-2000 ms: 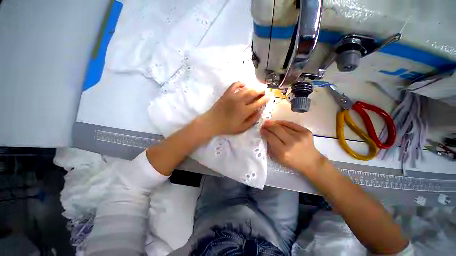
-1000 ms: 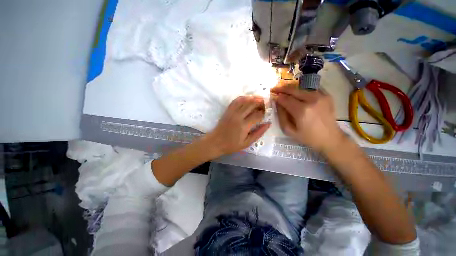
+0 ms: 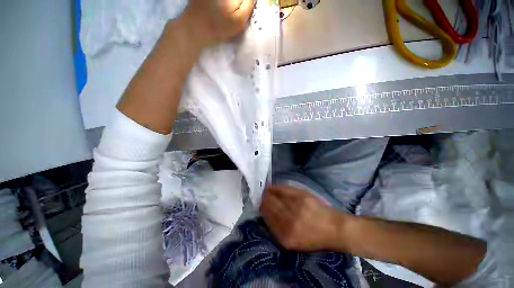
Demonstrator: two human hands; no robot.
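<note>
The white eyelet fabric (image 3: 257, 101) is stretched from the top of the view down over the table's front edge. My left hand (image 3: 222, 17) is at the top edge, partly cut off, on the fabric beside the bright lamp glow. My right hand (image 3: 296, 216) is closed on the fabric's lower end above my lap and pulls it taut. The fabric's right edge is straight, with a row of small holes. The needle area is mostly out of the picture at the top; a small metal part (image 3: 309, 4) shows.
Scissors with yellow and red handles (image 3: 420, 42) lie upper right, beside grey-lilac strips (image 3: 496, 28). A grey ruler edge (image 3: 389, 109) runs along the table front. White cloth heaps (image 3: 411, 194) lie below right; lilac strips (image 3: 186, 230) lie below left.
My right hand has moved from beside the needle down to my lap with the fabric's end, drawing it taut. The view has shifted, so the machine and scissors appear higher.
</note>
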